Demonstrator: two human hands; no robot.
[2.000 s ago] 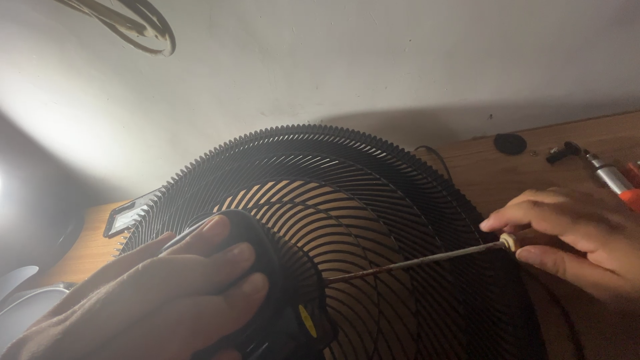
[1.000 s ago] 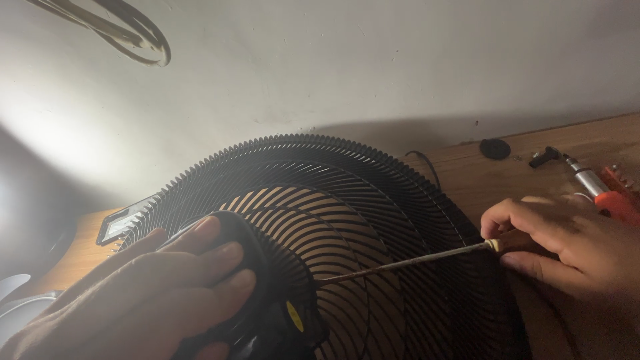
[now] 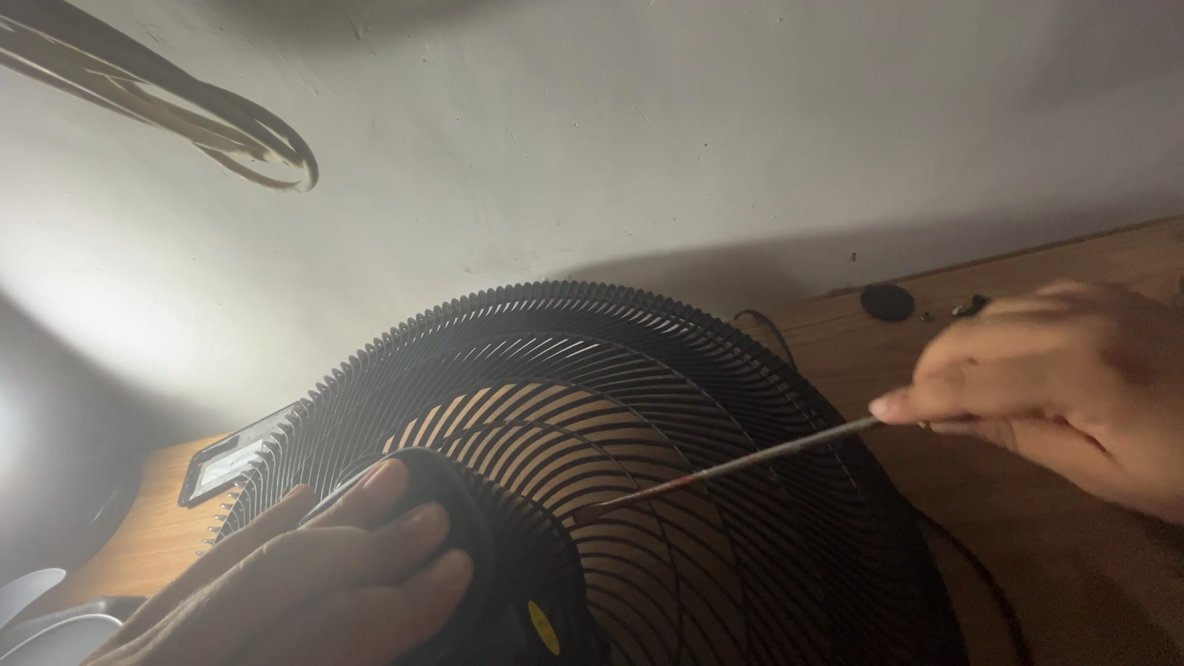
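Observation:
A black plastic fan grille stands over the wooden surface, with a black motor housing at its middle that bears a yellow oval mark. My left hand lies over the housing with its fingers spread on the rounded back. From the right, my right hand holds a long thin metal rod, likely a screwdriver shaft, between thumb and fingers. The rod's dark reddish tip meets the edge of the housing. Its handle end is hidden in the right hand.
A black round cap and small parts lie on the wooden tabletop near the pale wall. A dark cable runs beside the grille at right. A looped cable hangs at upper left. A framed panel and white curved pieces are at left.
My right hand has shifted its grip from the pale end of the rod to along its shaft, and it now covers the red-handled tool seen earlier. My left hand stays on the housing.

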